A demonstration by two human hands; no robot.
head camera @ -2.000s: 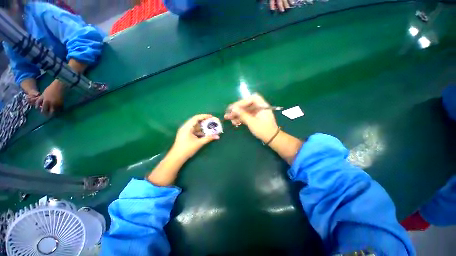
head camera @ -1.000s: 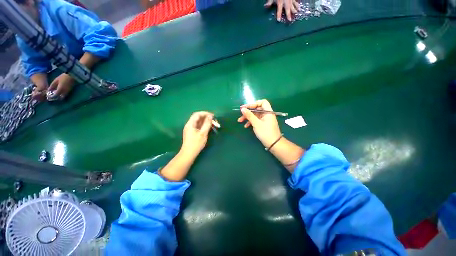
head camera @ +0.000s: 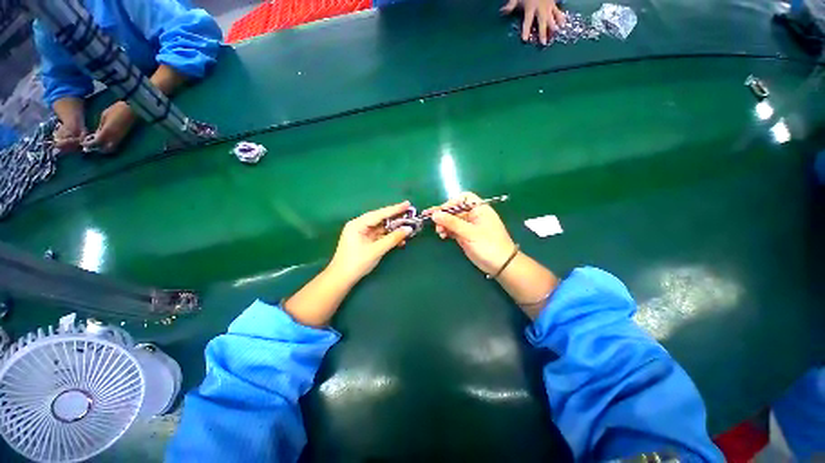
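Note:
My left hand holds a small silver and dark unit between thumb and fingers, above the green belt. My right hand holds thin silver tweezers pen-like, with the points to the left at the unit. The tips seem to touch the unit; the exact contact is too small to tell. A white paper slip lies on the belt to the right of my right hand.
A loose unit and another lie on the belt. A white fan and grey post stand left. A worker's hands are by a metal pile. Another hand touches small parts beside a clear bag.
The unit in my left hand has turned from facing up to a tilted view. The tweezers have moved left to it. The loose unit at upper left has shifted slightly left.

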